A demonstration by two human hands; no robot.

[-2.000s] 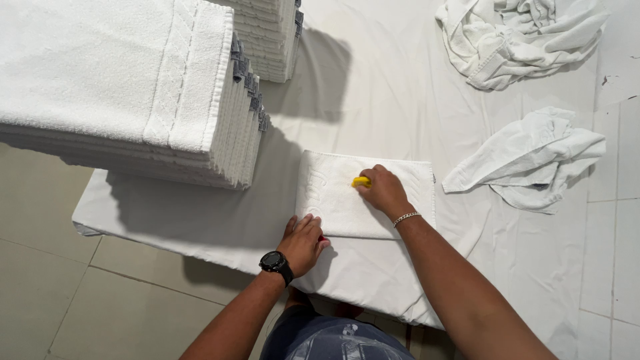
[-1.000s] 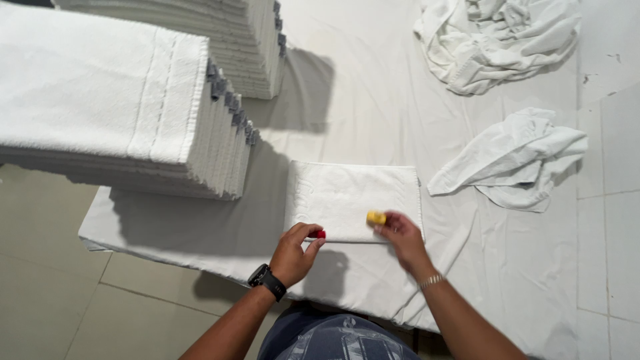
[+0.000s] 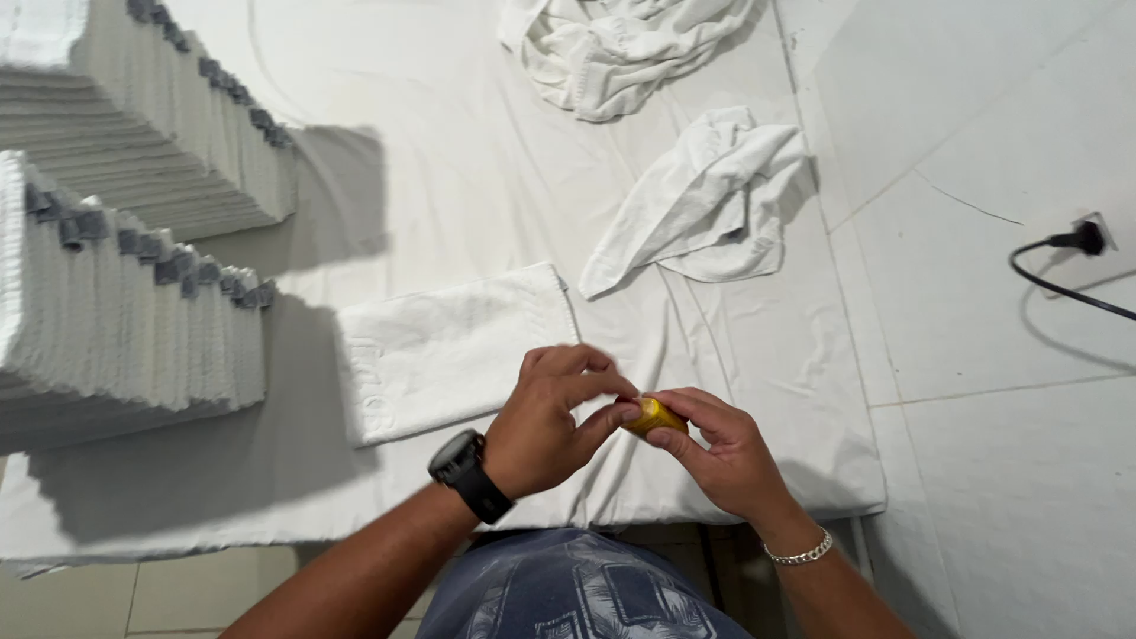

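Observation:
My right hand [image 3: 723, 444] grips a small yellow object [image 3: 655, 417], possibly a chalk or glue container, in front of the table's near edge area. My left hand [image 3: 559, 408], with a black watch on its wrist, meets it at the object's left end. Something red shows faintly at the left fingertips, mostly hidden and too small to name. A folded white towel [image 3: 444, 355] with raised lettering lies on the white sheet just beyond and left of my hands.
Tall stacks of folded white towels [image 3: 151, 328] with grey tags stand at the left. A crumpled white cloth [image 3: 710, 204] and a larger heap of cloth [image 3: 612, 62] lie farther back. A black plug [image 3: 1083, 240] with a cable sits in the wall at right.
Both hands have come together at the yellow object, off the folded towel; one second ago they were apart over its near edge. The view has swung to the right.

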